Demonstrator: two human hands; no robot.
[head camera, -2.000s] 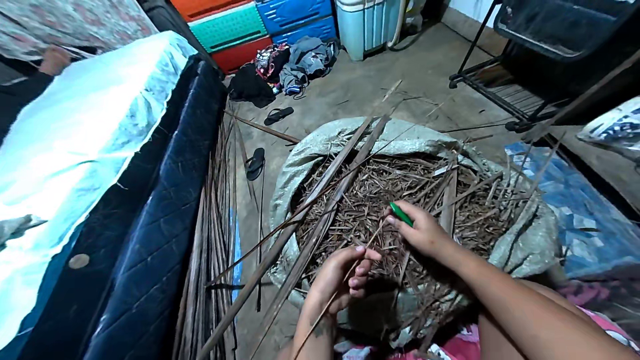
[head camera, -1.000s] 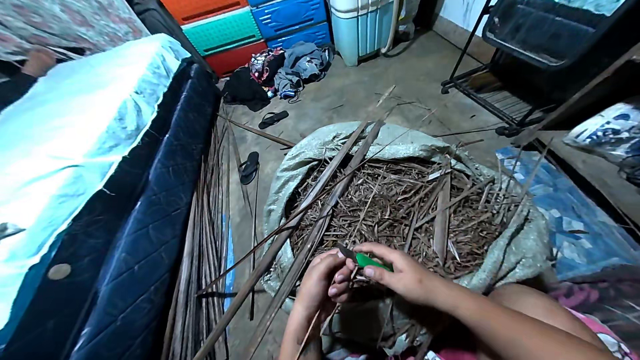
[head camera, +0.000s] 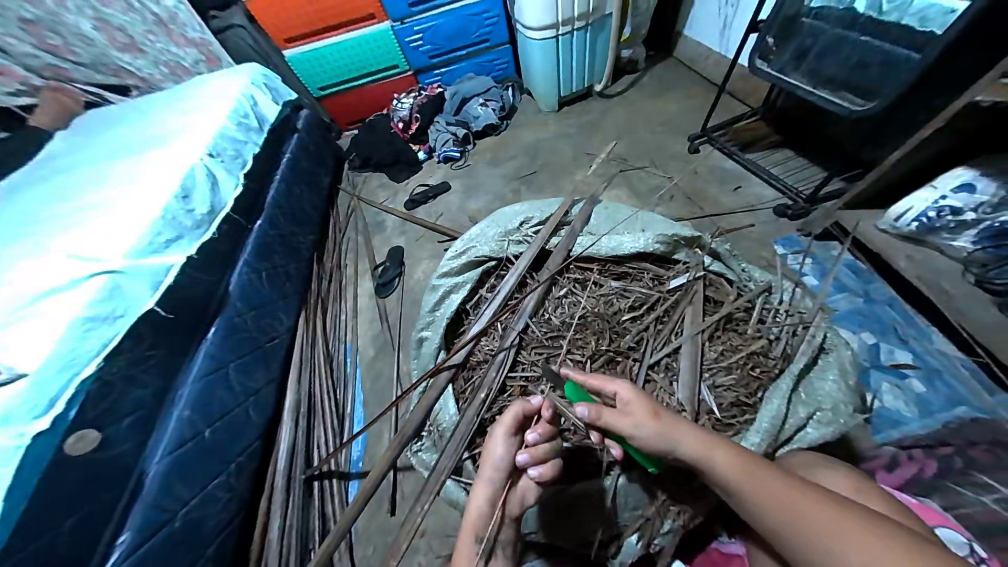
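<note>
My right hand (head camera: 638, 413) grips a green-handled knife (head camera: 610, 425), its short dark blade pointing up and left. My left hand (head camera: 524, 449) pinches a thin brown strip (head camera: 498, 516) that runs down past the wrist. Both hands are close together, with the blade just above the left fingertips. Beneath and beyond them stands a wide-open woven plastic sack (head camera: 441, 315) filled with short brown plant scraps (head camera: 630, 307). Long dry leaf strips (head camera: 504, 299) lie slanting across the sack's left side.
Left is a dark blue mattress (head camera: 260, 315) with a light sheet; another person's hand (head camera: 59, 106) shows beyond. More long strips (head camera: 303, 441) lie beside it. Slippers (head camera: 388, 272), clothes (head camera: 472, 106), plastic drawers (head camera: 346, 59) and a black wheeled stroller-like frame (head camera: 787, 157) stand or lie farther back.
The knife's blade was over the left fingertips one second ago; now the right hand is turned, with the green handle slanting down to the right. The left hand still holds the strip.
</note>
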